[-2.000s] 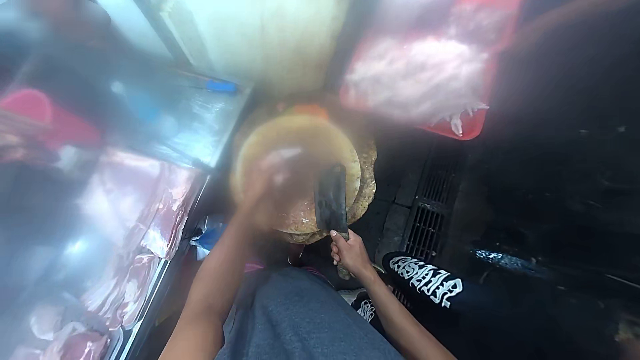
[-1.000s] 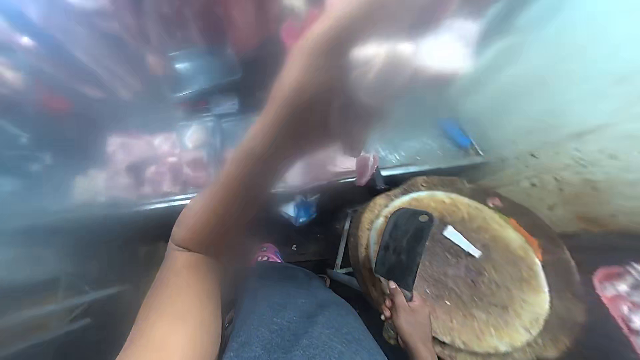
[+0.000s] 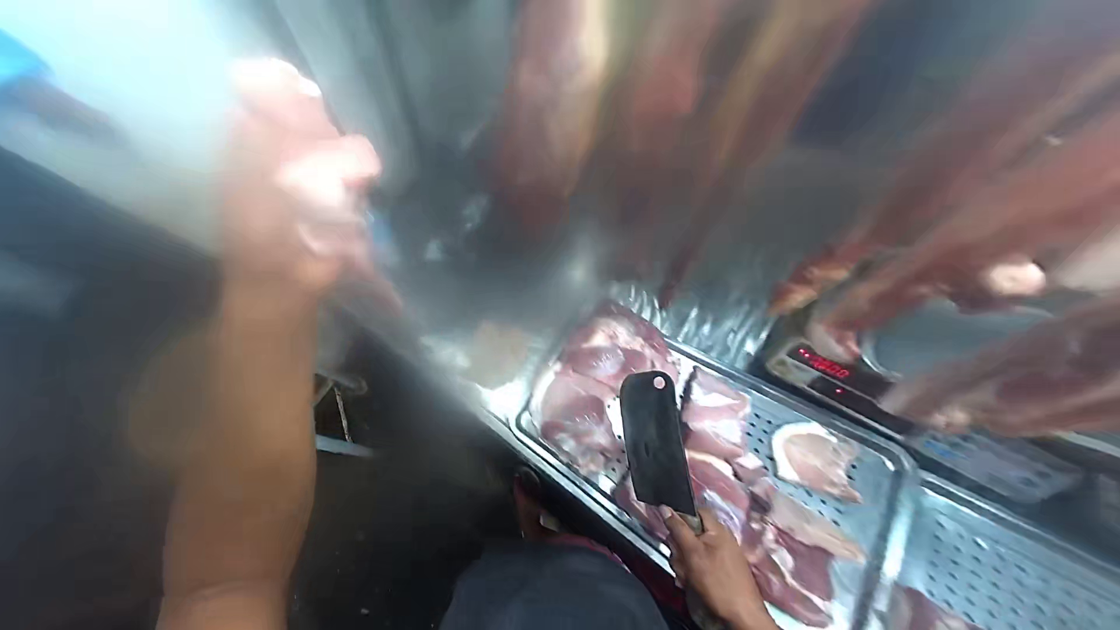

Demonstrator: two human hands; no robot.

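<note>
In my right hand [image 3: 713, 564] is the handle of a dark cleaver [image 3: 656, 442], its broad blade with a round hole near the tip. The blade is over cuts of raw meat [image 3: 604, 367] lying in a perforated metal tray [image 3: 875, 472]. My left hand [image 3: 297, 210] is raised at the upper left, badly blurred, with a pale pink piece of what looks like meat [image 3: 328, 171] at its fingers. How the fingers hold it is hard to make out.
Long pieces of raw meat [image 3: 980, 219] hang across the upper right, blurred. A digital scale [image 3: 831, 372] with a lit red display stands behind the tray. Another perforated metal tray [image 3: 1006, 560] adjoins on the right. Dark floor [image 3: 394, 525] shows at the lower middle.
The view has swung from the round chopping block to the meat trays. The cleaver, over the block in the earlier frames, is now over the tray, still in my right hand.
</note>
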